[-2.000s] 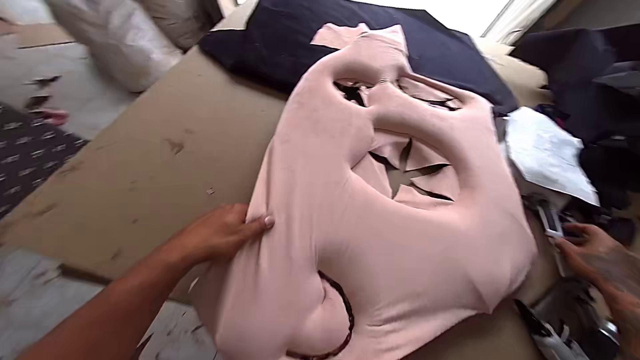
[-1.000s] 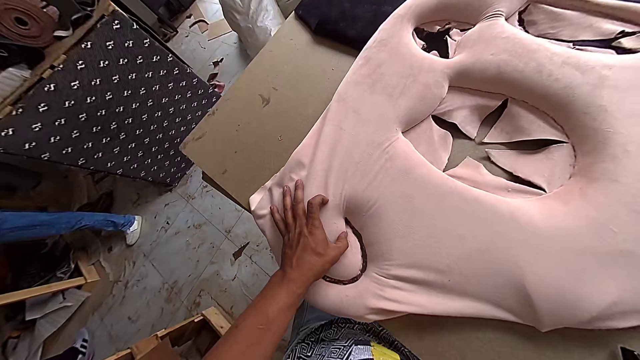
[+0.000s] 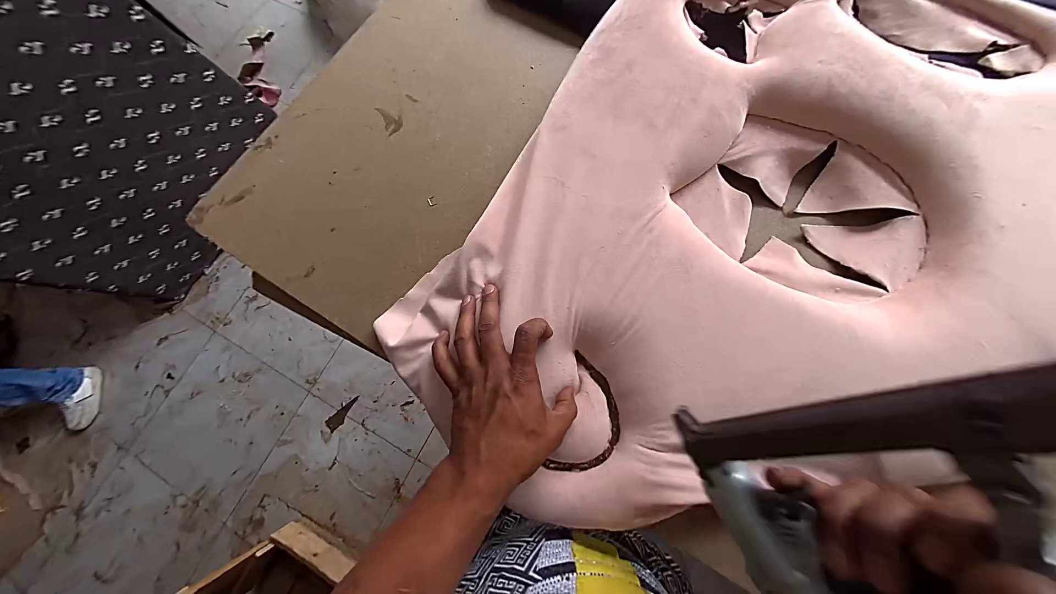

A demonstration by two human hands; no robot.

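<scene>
Pink upholstery fabric (image 3: 627,272) is stretched over a padded panel with cut openings; slit flaps of it fold into the round middle opening. My left hand (image 3: 503,396) lies spread on the fabric at the panel's near left corner, its thumb beside a curved dark-edged slot (image 3: 612,412). Blurred at the lower right, my right hand (image 3: 891,520) is closed around the handle of a staple gun (image 3: 858,421). The tool's nose points left, toward my left hand, and lies over the near part of the panel. Whether it touches the fabric I cannot tell.
The panel rests on a brown board tabletop (image 3: 396,132), with dark fabric (image 3: 544,16) at its far side. A black patterned surface (image 3: 107,148) stands at left. Scraps litter the tiled floor (image 3: 247,429). A wooden crate (image 3: 305,553) and a person's shoe (image 3: 82,400) are at lower left.
My left hand has moved from the panel's left edge onto its near corner. The staple gun in my right hand has come into view over the panel. The view has swung toward the left corner.
</scene>
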